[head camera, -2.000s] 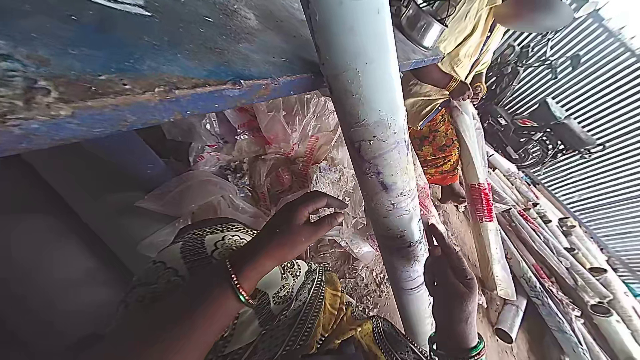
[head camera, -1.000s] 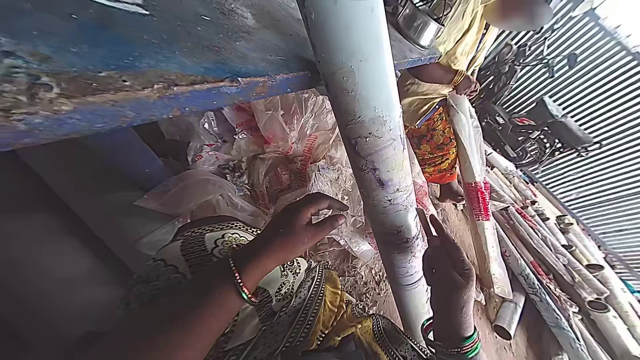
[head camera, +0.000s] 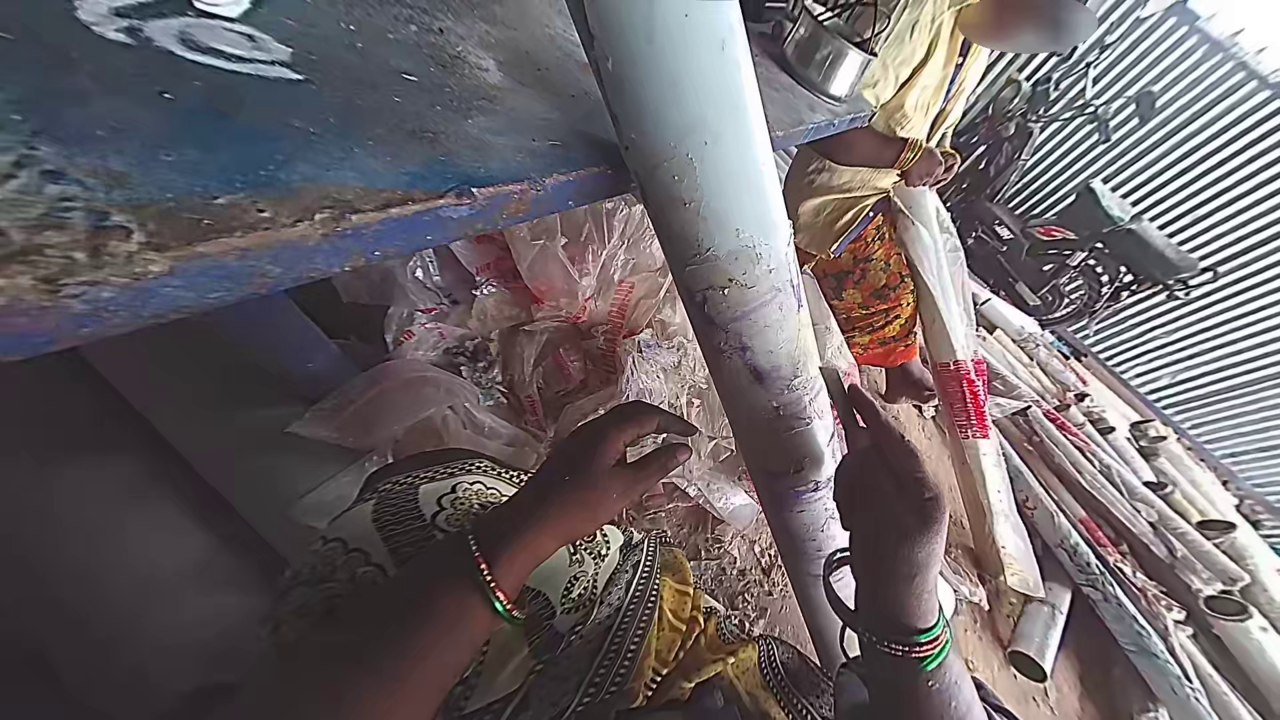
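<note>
A long pale grey pipe (head camera: 735, 270) slants down across the view, its upper part over the edge of a blue-painted table. Its lower half has scuffs and flaking, purplish marks. To the left of the pipe, my left hand (head camera: 600, 465) holds nothing, thumb and forefinger apart. On the right side of the pipe is my right hand (head camera: 890, 490), closed around a thin, flat, dark tool (head camera: 838, 400); its tip is close to the pipe, and whether it touches cannot be told. The kind of tool is unclear.
Crumpled printed plastic wrap (head camera: 560, 330) lies in a heap under the blue table (head camera: 330, 225). A person (head camera: 880, 180) at the upper right holds a plastic-wrapped pipe (head camera: 950, 350). More pipes (head camera: 1110, 500) lie on the ground near a parked motorcycle (head camera: 1080, 245). A metal pot (head camera: 825, 55) is on the table.
My right hand has moved a little upward along the pipe's right side. My left hand has stayed about where it was.
</note>
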